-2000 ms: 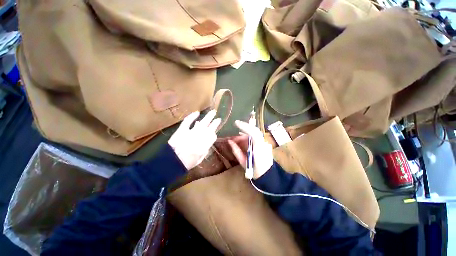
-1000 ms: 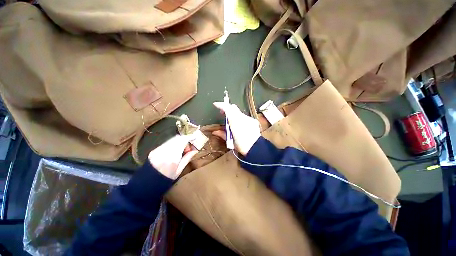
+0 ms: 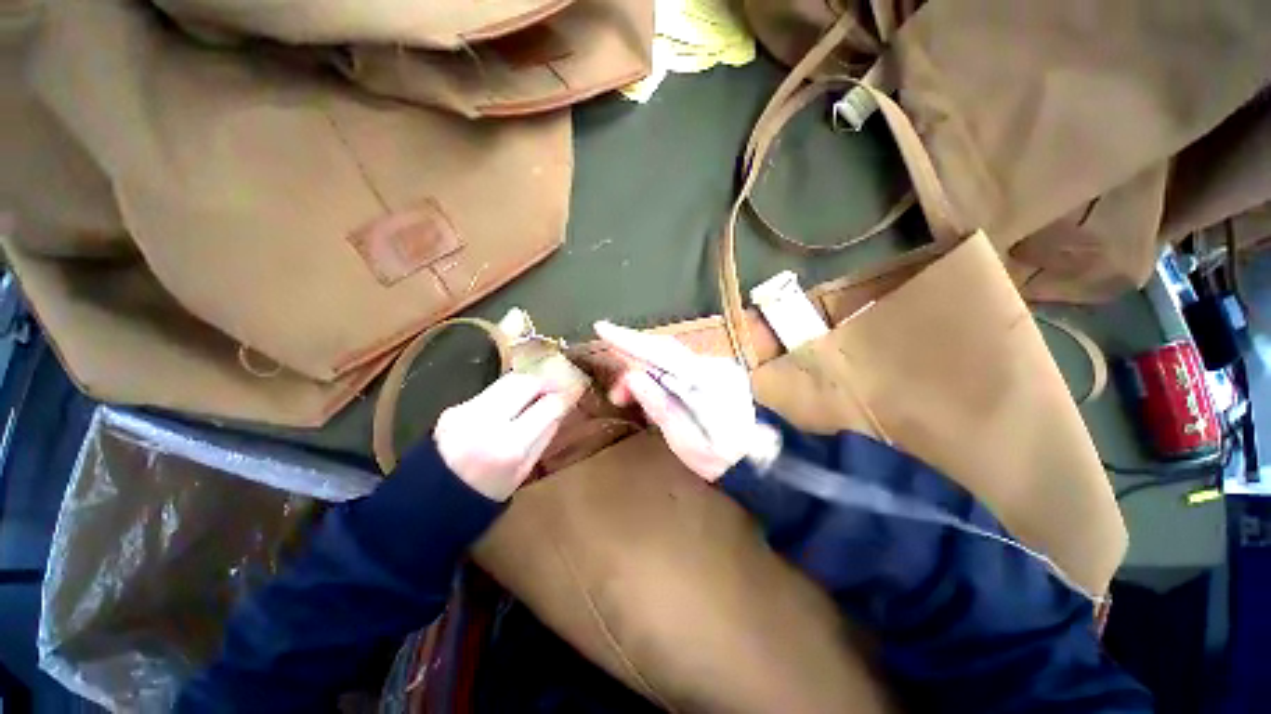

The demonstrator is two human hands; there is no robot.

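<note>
A tan fabric bag point(image 3: 962, 405) lies across the table edge and my lap, its opening facing away from me. My left hand point(image 3: 505, 430) pinches a pale webbing tab point(image 3: 558, 371) at the bag's upper edge, beside a looped tan strap point(image 3: 395, 377). My right hand point(image 3: 693, 400) is closed around the pen-shaped tool, mostly hidden by my fingers; its blurred pale cord point(image 3: 892, 499) runs over my right sleeve. The fingertips of both hands are close together at the opening. A second pale tab point(image 3: 790, 310) sits further right on the bag edge.
Tan bags with a reddish-brown patch point(image 3: 407, 241) lie at upper left, and more bags point(image 3: 1059, 112) at upper right. A red can point(image 3: 1174, 400) stands at right near a thin black cord. A clear plastic-lined bin point(image 3: 167, 558) is at lower left. Yellow paper point(image 3: 704, 39) lies at the back.
My left hand has gone from open to pinching the tab. My right hand has tilted the tool down and moved it towards the left hand's fingertips. The view has shifted.
</note>
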